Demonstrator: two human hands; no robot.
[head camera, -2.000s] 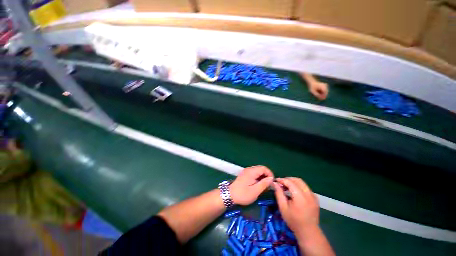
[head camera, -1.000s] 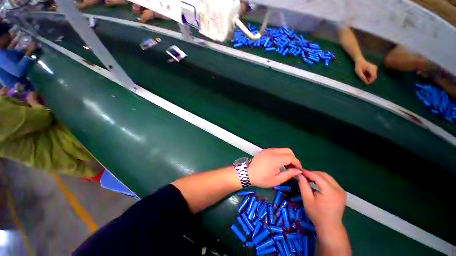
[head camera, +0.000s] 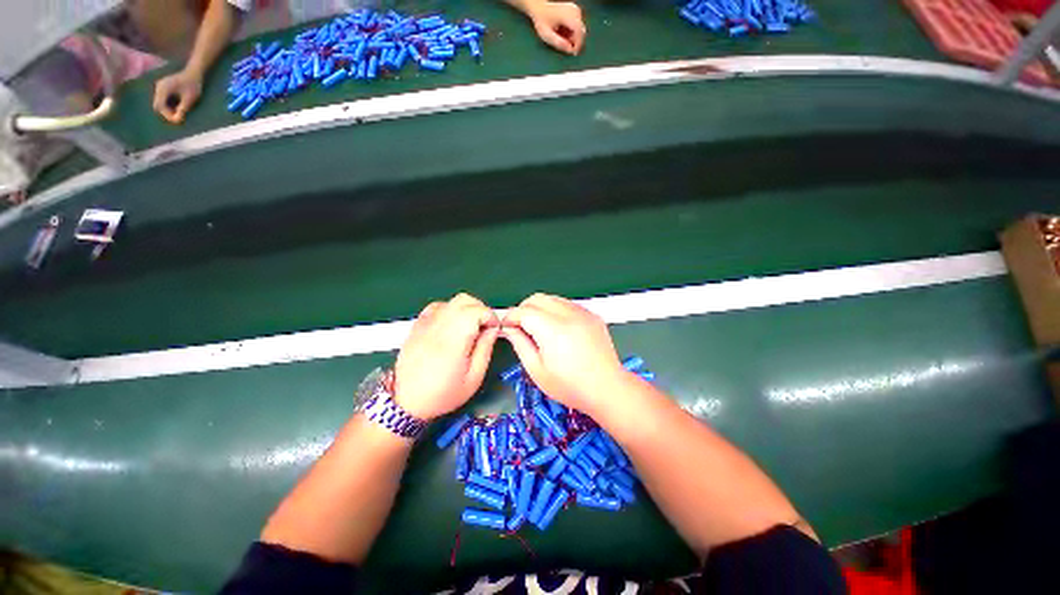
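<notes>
My left hand, with a metal watch on the wrist, and my right hand meet fingertip to fingertip above the white rail's near edge. Their fingertips are pinched together. Anything between them is too small or hidden to make out. A pile of blue cells with thin red and dark leads lies on the green bench just below my hands, partly covered by my right hand and forearm.
A white rail parts the bench from the green belt. Two white units, one a frame, lie on the belt at left. An open brown box stands right. Across are blue cell piles, people's hands and a red-pink tray.
The view has swung to the right, so the rail now runs nearly level and the box and tray show at right. My hands stay pinched together above the pile.
</notes>
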